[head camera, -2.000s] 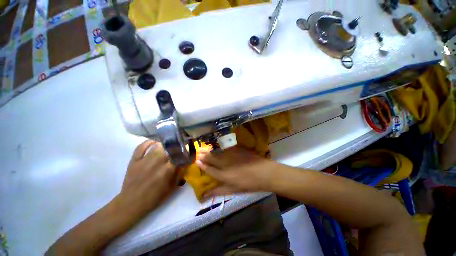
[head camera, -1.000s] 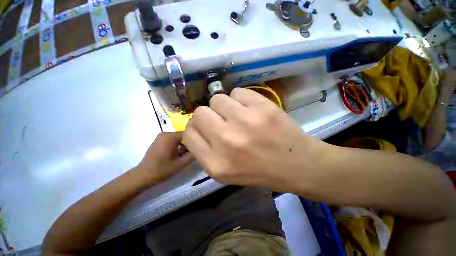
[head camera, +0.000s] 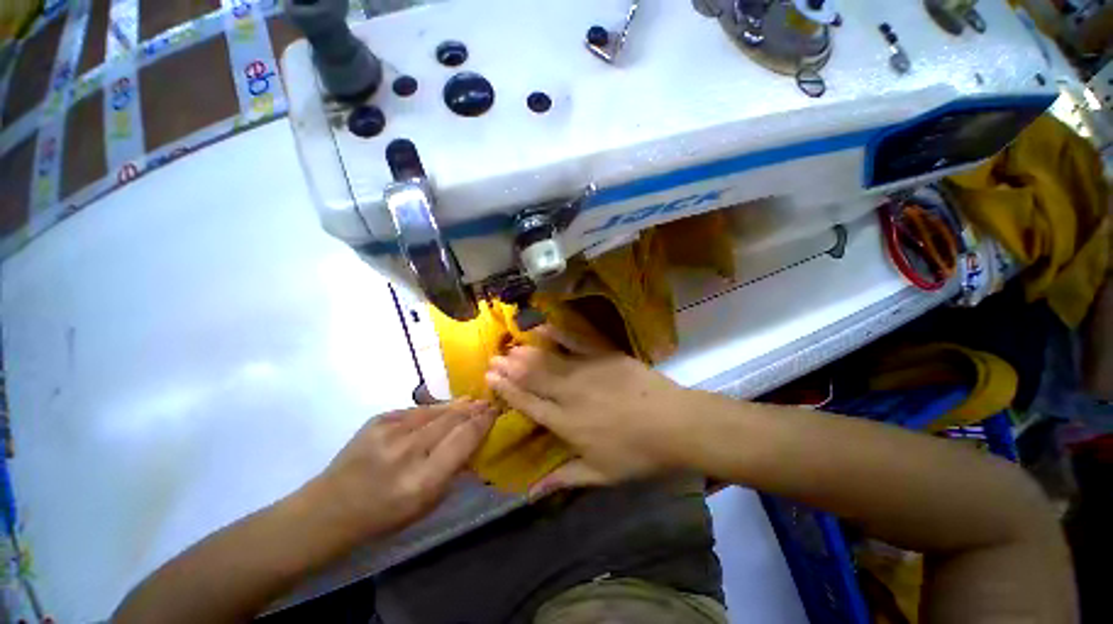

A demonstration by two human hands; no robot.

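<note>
A mustard-yellow garment piece (head camera: 519, 453) lies under the presser foot, lit by the lamp, and bunches up to the right under the arm of the white sewing machine (head camera: 684, 134). My left hand (head camera: 409, 469) rests with its fingertips on the cloth's left front edge. My right hand (head camera: 598, 408) lies flat on the cloth just in front of the foot, its thumb at the front edge. Both hands press the cloth, fingers fairly straight. The needle tip is too small to tell. The curved metal guard (head camera: 421, 244) hangs left of the tension dial (head camera: 541, 254).
Orange-red handled scissors (head camera: 924, 244) lie at the table's right end, beside a yellow heap (head camera: 1037, 207). The control panel (head camera: 952, 140) is right on the head. A blue crate (head camera: 820, 549) with yellow cloth stands by my right thigh. The machine head overhangs the work.
My right hand has come down from its raised place by the dial onto the cloth. My left hand has shifted slightly forward of the foot. More yellow cloth shows at the foot and under the arm.
</note>
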